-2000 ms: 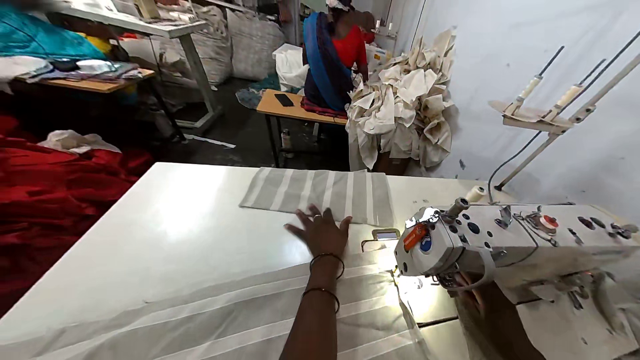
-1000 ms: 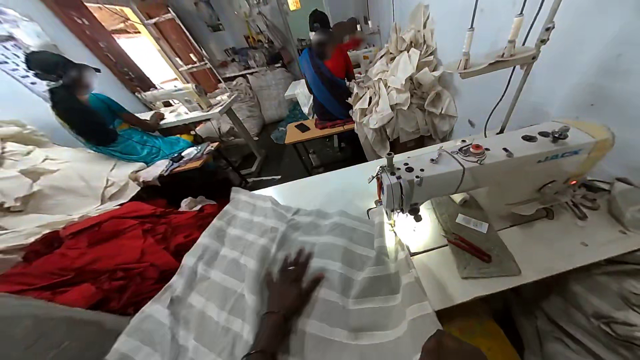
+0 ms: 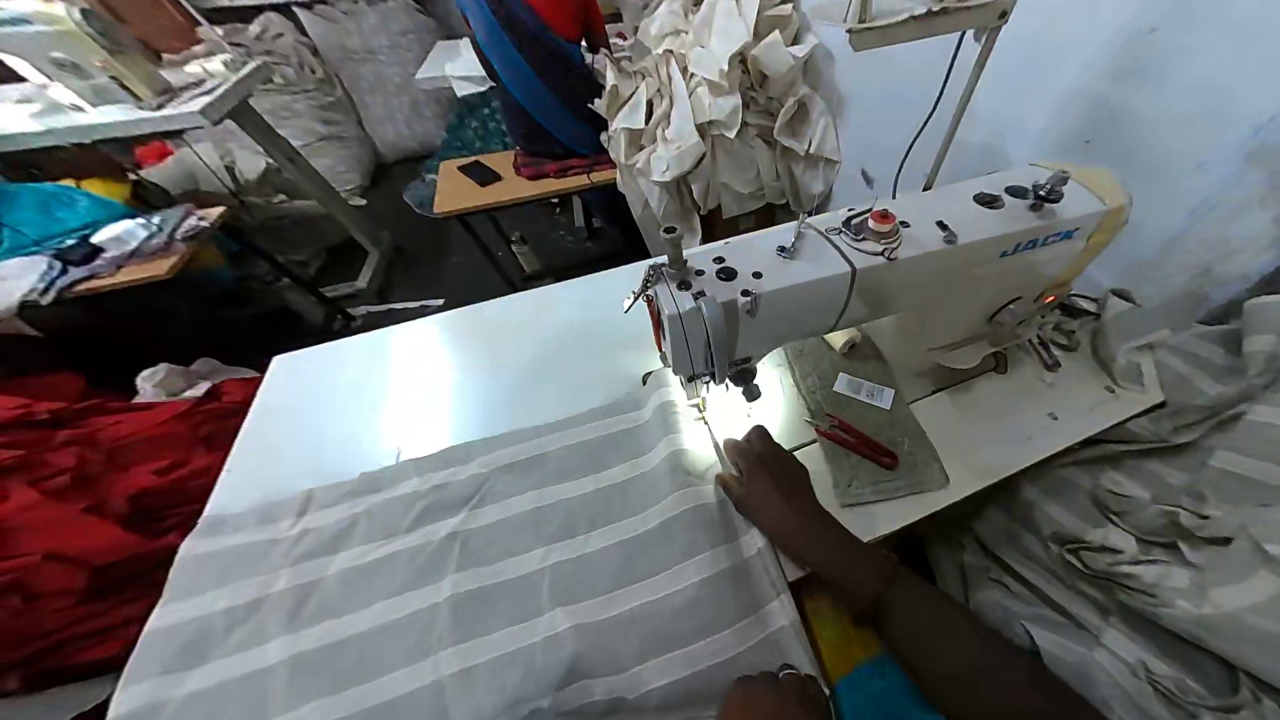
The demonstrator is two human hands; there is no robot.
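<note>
A grey fabric with white stripes (image 3: 480, 560) lies spread over the white sewing table, its right edge running up to the needle area of a Jack sewing machine (image 3: 800, 290). Just in front of the lit presser foot, my right hand (image 3: 770, 480) pinches that edge between thumb and fingers. My left hand (image 3: 775, 697), wearing a ring, is at the bottom edge of the view on the same edge, nearer my body; its fingers are partly cut off. Right of the needle, red-handled thread snips (image 3: 852, 441) and a small white label (image 3: 865, 391) rest on a grey pad (image 3: 890, 470).
More striped fabric (image 3: 1150, 540) is heaped at the right. Red cloth (image 3: 90, 520) lies left of the table. Behind stand a small wooden table (image 3: 450, 190) with a phone (image 3: 479, 173), a pile of cream fabric pieces (image 3: 720, 110) and a person in blue and red (image 3: 540, 80).
My left hand has moved from the middle of the fabric to its right edge near my body. My right hand, low in view one second ago, is now close to the needle. The view has shifted.
</note>
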